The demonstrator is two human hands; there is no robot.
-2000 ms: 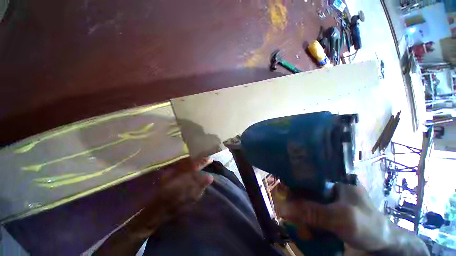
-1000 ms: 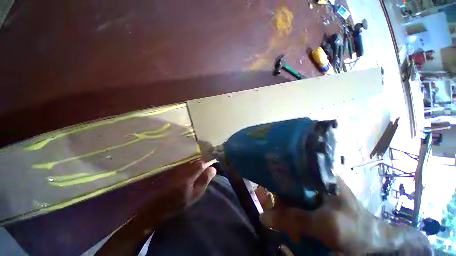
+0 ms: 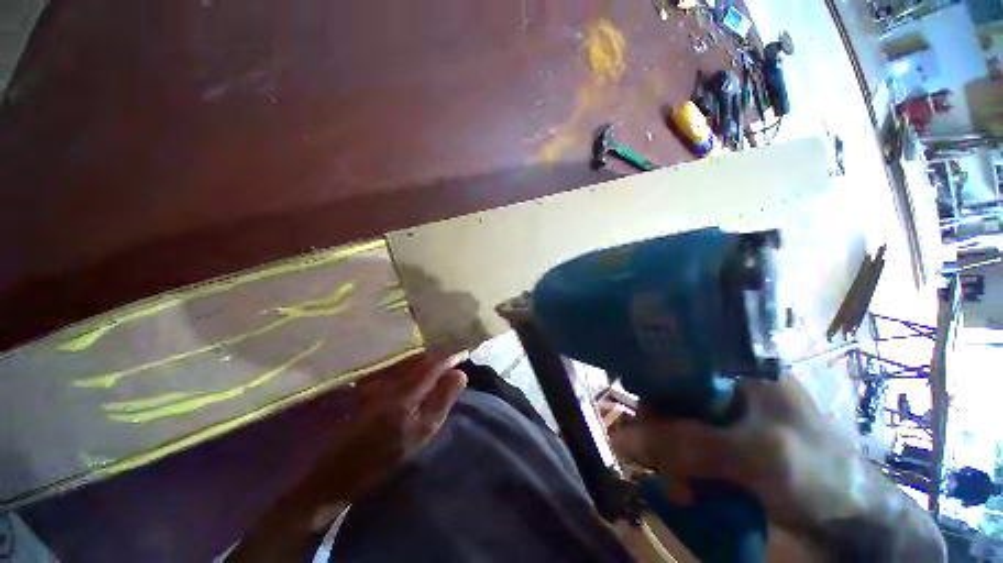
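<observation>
My right hand grips the handle of a large teal-blue nailer. Its nose is over the near edge of a pale plywood facing, close to the facing's left end; whether it touches cannot be told. The facing lies on a long narrow boxed piece, whose bare left part carries wavy yellow glue lines. A dark patch shows on the facing left of the nose. My left hand rests at the near edge by the facing's end, its fingertips on the edge. It holds no tool; some fingers are hidden.
A dark red table lies beyond the piece. On it are a green-handled hammer, a yellow-white glue bottle and several dark tools. Thin brown strips lie at the right. A cluttered workshop and bright opening show at far right.
Since one second ago, the nailer has shifted right, away from my left hand and the facing's end. The view has also shifted slightly. My left hand stays at the near edge.
</observation>
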